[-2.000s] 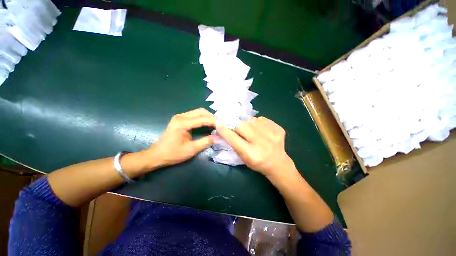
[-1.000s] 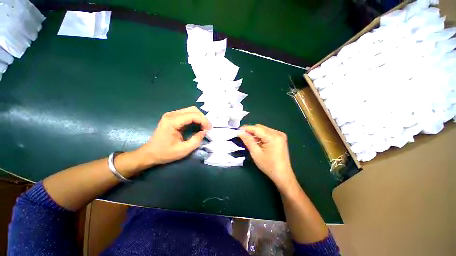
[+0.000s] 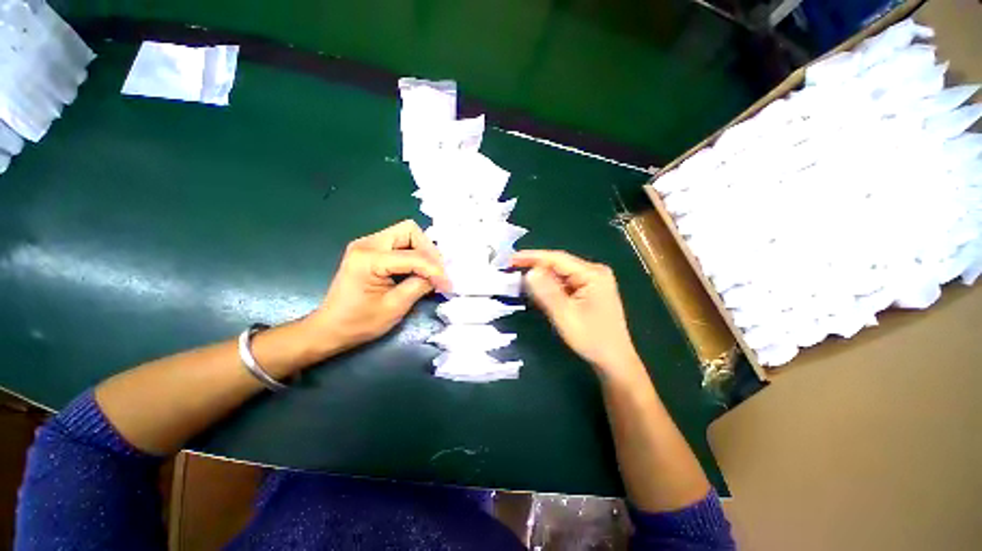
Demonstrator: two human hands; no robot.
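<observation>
An overlapping row of white packets point(image 3: 465, 183) with jagged side edges lies lengthwise in front of me on the dark-green table. My left hand point(image 3: 382, 282) pinches the left edge of one packet in the row between thumb and fingers. My right hand point(image 3: 576, 301) is at the right edge of the same part of the row, thumb and index finger at the packet's edge; its exact grip is hard to tell. Below my hands, several packets lie in a spiky stack toward me.
An open carton point(image 3: 705, 282) filled with white packets stands at right, its brown flap point(image 3: 861, 431) toward me. Shiny brown tape point(image 3: 681, 296) runs along its near side. A single packet point(image 3: 181, 72) and fanned bundles point(image 3: 38, 75) lie at far left. The green table point(image 3: 269, 183) has a raised far edge.
My hands have moved from the bunched near end to packets farther up the row. The near packets now show spread out below my hands. The camera view has shifted slightly.
</observation>
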